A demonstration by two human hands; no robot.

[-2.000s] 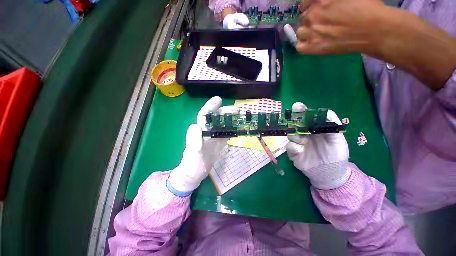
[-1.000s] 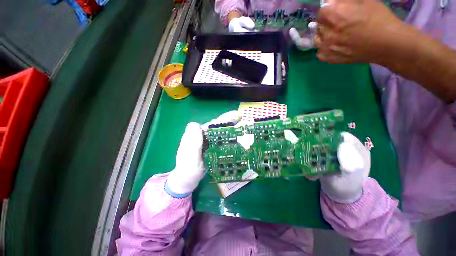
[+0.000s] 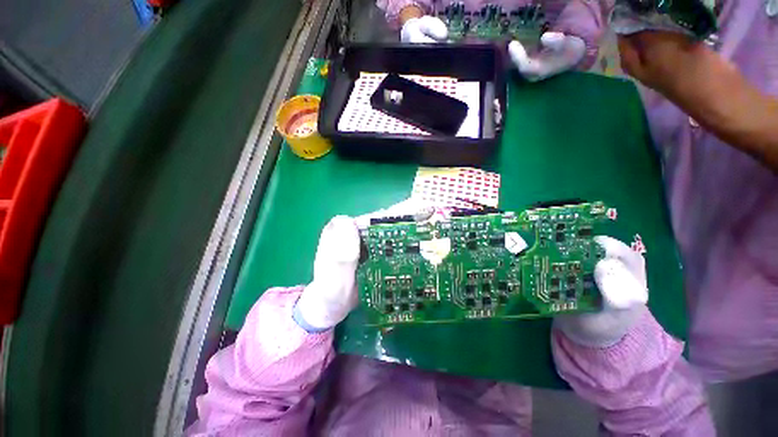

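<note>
A long green circuit board panel (image 3: 482, 271) of three joined boards is held up over the green table, its flat face with small parts towards me. Black connectors show along its far edge. My left hand (image 3: 334, 269), in a white glove with a blue band at the cuff, grips the panel's left end. My right hand (image 3: 616, 286), also white-gloved, grips its right end. A label sheet with red marks (image 3: 459, 187) lies beyond the panel. The papers under the panel are hidden by it.
A black tray (image 3: 414, 149) holds a label sheet and a black phone (image 3: 420, 106). A yellow ring (image 3: 304, 126) stands left of it. A conveyor belt (image 3: 162, 171) and red divided bin (image 3: 38, 183) are at left. Coworkers' hands (image 3: 546, 56) are beyond; a bare forearm (image 3: 708, 98) is at right.
The panel has turned from its edge-on view with tall parts up to its flat face towards me. Both hands still hold its ends. The coworker's bare arm has moved right.
</note>
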